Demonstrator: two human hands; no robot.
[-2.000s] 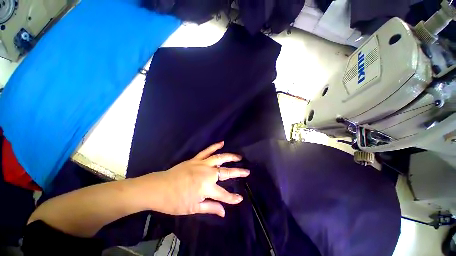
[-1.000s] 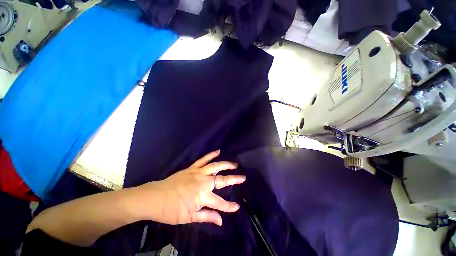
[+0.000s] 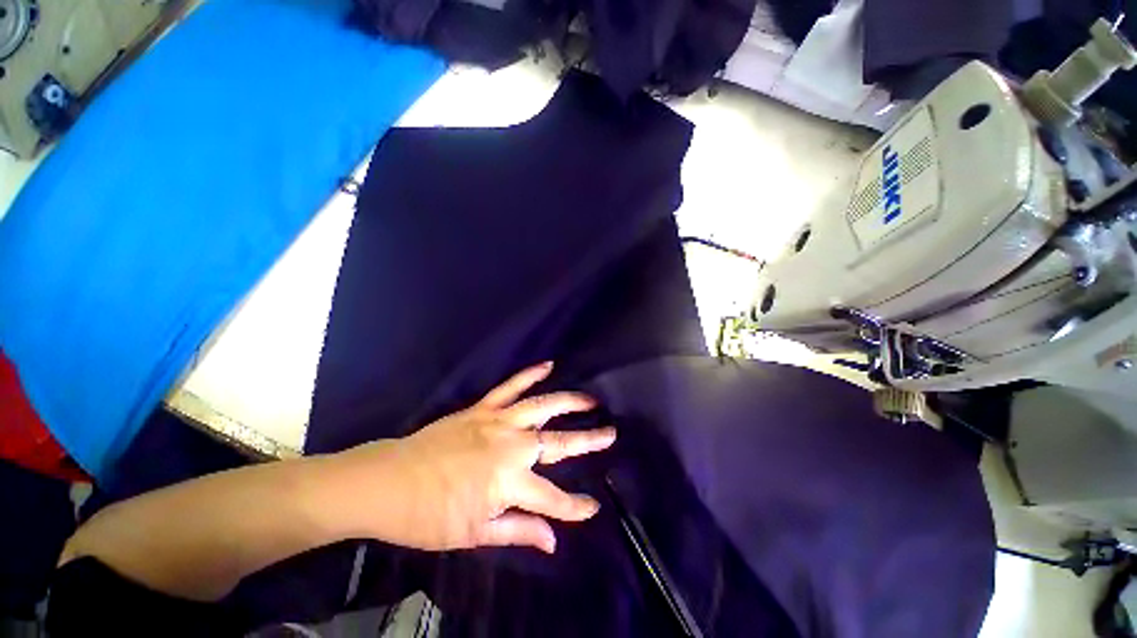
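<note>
A large dark navy-purple garment panel (image 3: 499,249) lies spread on the white table. My left hand (image 3: 499,480) rests on it palm down with the fingers spread, a ring on one finger. The dark blades of the shears (image 3: 651,557) lie on the cloth to the right of my fingers, pointing up toward them. Their handles are cut off by the bottom edge. A rounded dark cloth piece (image 3: 848,474) lies to the right of the blades. My right hand is not in view.
A white JUKI sewing machine (image 3: 923,237) stands at the right. Bright blue cloth (image 3: 187,212) lies at the left, above a red thing (image 3: 31,424). Dark crumpled cloth (image 3: 623,38) is heaped behind. Part of another machine (image 3: 56,56) shows at the upper left.
The camera view has shifted slightly. The shear blades lie at a slightly different angle and place beside my fingers. My left hand stays spread on the cloth.
</note>
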